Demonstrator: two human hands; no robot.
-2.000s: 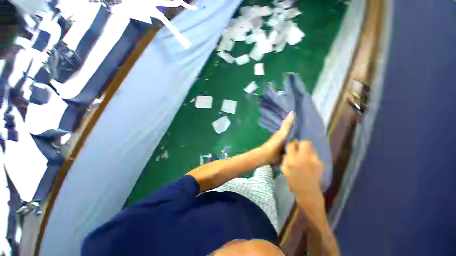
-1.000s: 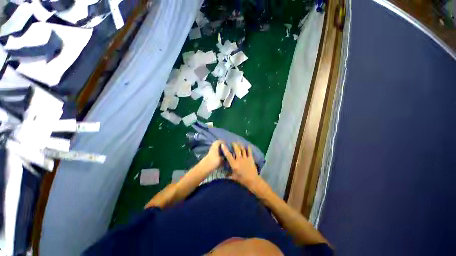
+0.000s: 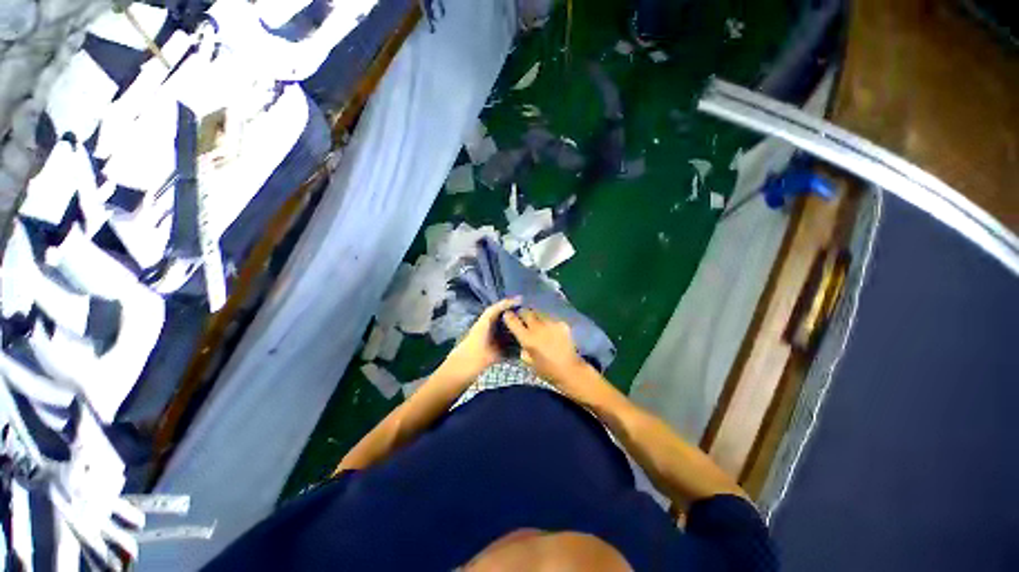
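Note:
A grey-blue folded cloth piece [image 3: 548,299] is bunched in front of my body, above the green floor. My left hand [image 3: 492,333] grips its gathered side. My right hand [image 3: 543,344] lies on it just beside my left hand, with fingers curled over the cloth. The two hands are close together or touching. Part of the cloth under the fingers is hidden, and some of it fans out beyond my hands.
Dark navy fabric [image 3: 916,413] covers the table at right. A white-silver bar [image 3: 860,151] crosses its end, near a blue clamp [image 3: 797,186]. A yellow-and-black tool [image 3: 821,299] lies on the wooden edge. White paper pieces [image 3: 134,268] cover the left table; scraps litter the floor.
My hands and the cloth have moved from beside the right table to in front of my body, and the cloth is more bunched. The bar and blue clamp have come closer in view.

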